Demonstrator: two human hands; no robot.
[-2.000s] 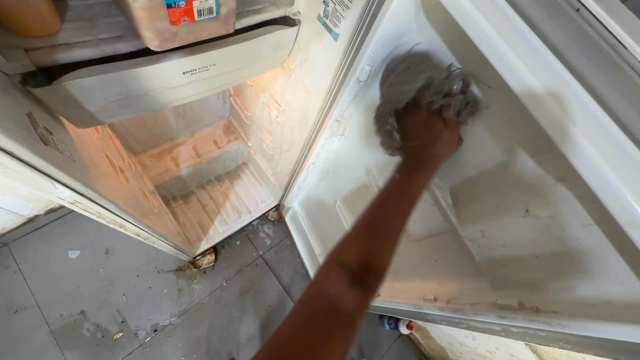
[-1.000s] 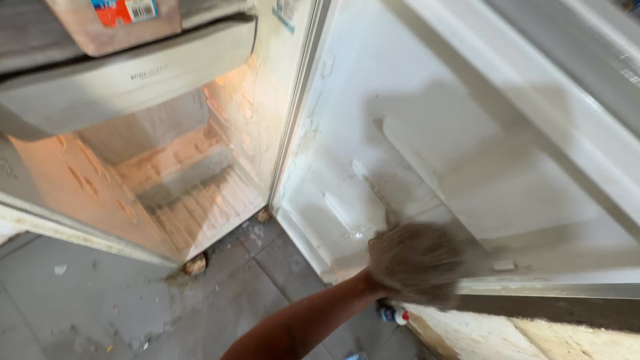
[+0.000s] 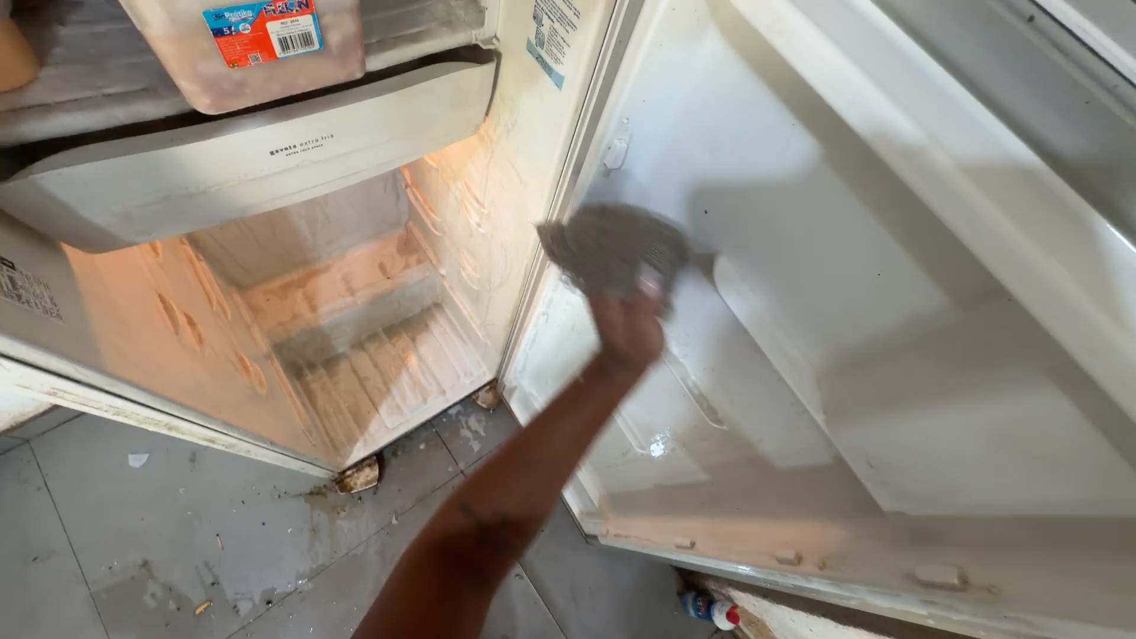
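Observation:
My left hand (image 3: 628,324) is on a bunched grey cloth (image 3: 617,244), which is blurred. Hand and cloth are in front of the inner panel of an open refrigerator door (image 3: 763,355), near its hinge side. The bare forearm comes up from the bottom edge of the view. To the left stands the open refrigerator, with a white drawer front (image 3: 293,151) above a lit, stained lower compartment (image 3: 373,355). My right hand is out of view.
A plastic tub (image 3: 257,53) with a printed label rests above the drawer front. Scraps and wet marks lie on the grey tiled floor (image 3: 222,532). A small bottle with a red and white top (image 3: 710,611) lies below the door's lower edge.
My left hand, with the grey cloth, was on the upper part of the door panel, then low near its bottom edge. Now it is higher again and closer to the hinge side.

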